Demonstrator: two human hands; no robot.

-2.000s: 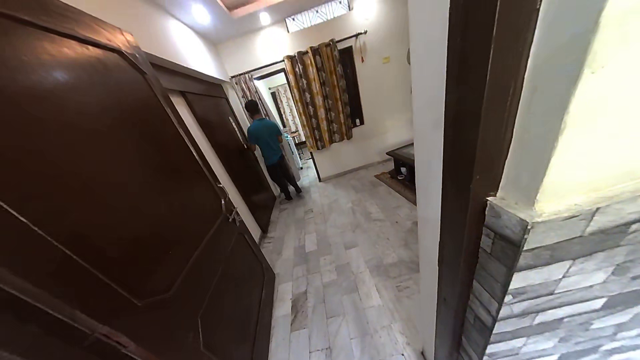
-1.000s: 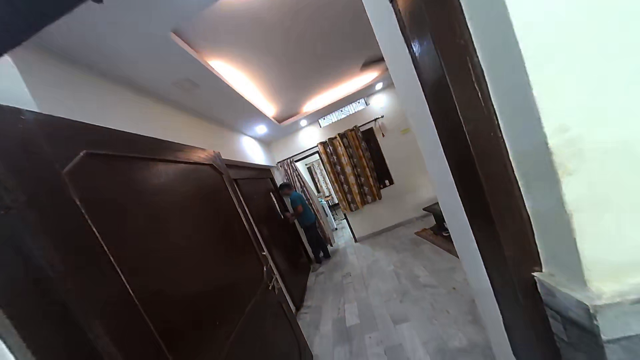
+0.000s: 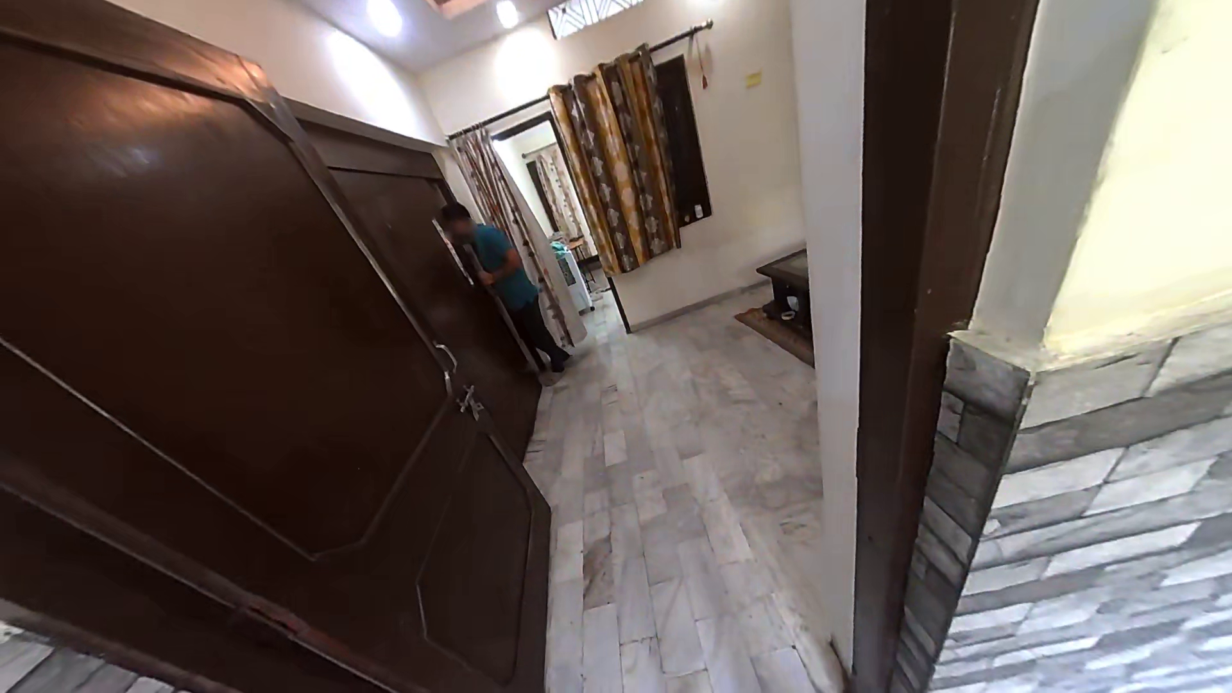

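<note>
Neither my left hand nor my right hand shows in the head view. A dark brown wooden door point(image 3: 221, 279) fills the left side, with a metal handle point(image 3: 446, 360) and a metal latch point(image 3: 470, 401) near its edge. On the right stands a brown door frame point(image 3: 900, 318). Farther in, a person in a teal shirt point(image 3: 515, 279) leans toward a second brown door or panel point(image 3: 404, 231), with a hand near its edge.
A marble tile floor point(image 3: 664, 500) runs between the door and a white wall edge point(image 3: 833, 337). Patterned curtains point(image 3: 616, 164) hang by a far doorway. A low dark table point(image 3: 791, 274) stands on a brown mat point(image 3: 770, 332). Grey stone-pattern tiles point(image 3: 1107, 500) cover the lower right wall.
The person in teal, seen from behind two seconds ago, is now turned toward the left side and bent at the brown door or panel. The view tilted up and came back down.
</note>
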